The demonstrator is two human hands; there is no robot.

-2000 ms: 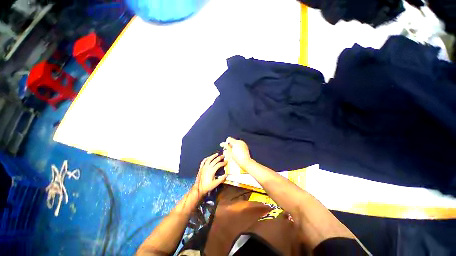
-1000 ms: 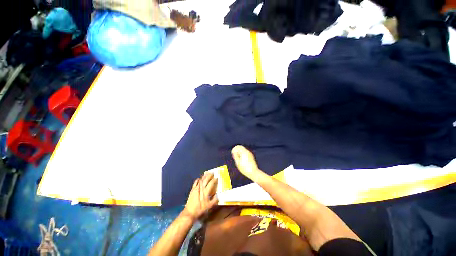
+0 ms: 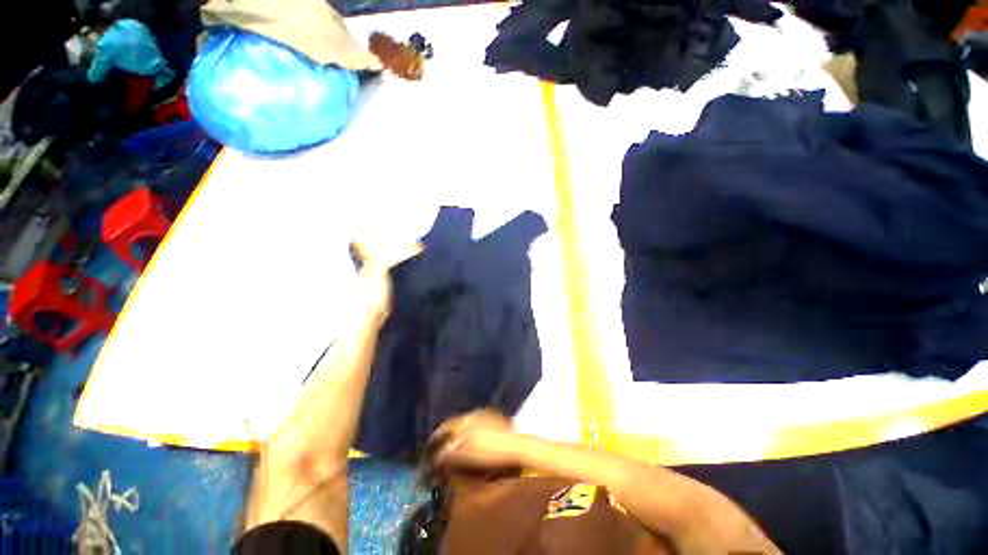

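A navy garment piece lies narrow and bunched in front of me, its lower end at the table's near edge. My left hand is stretched out at its upper left side; whether the fingers grip cloth cannot be told. My right hand is blurred and closed on the garment's lower end, close to my body. The card from the earlier frames cannot be made out.
A large navy garment pile lies on the white table at right. Darker cloth lies at the far side. A light blue bag sits far left, near a person's hand. Red stools stand left.
The garment has been drawn away from the pile and is now narrower. My left hand has moved from the card forward and left; my right hand has come back to the near edge.
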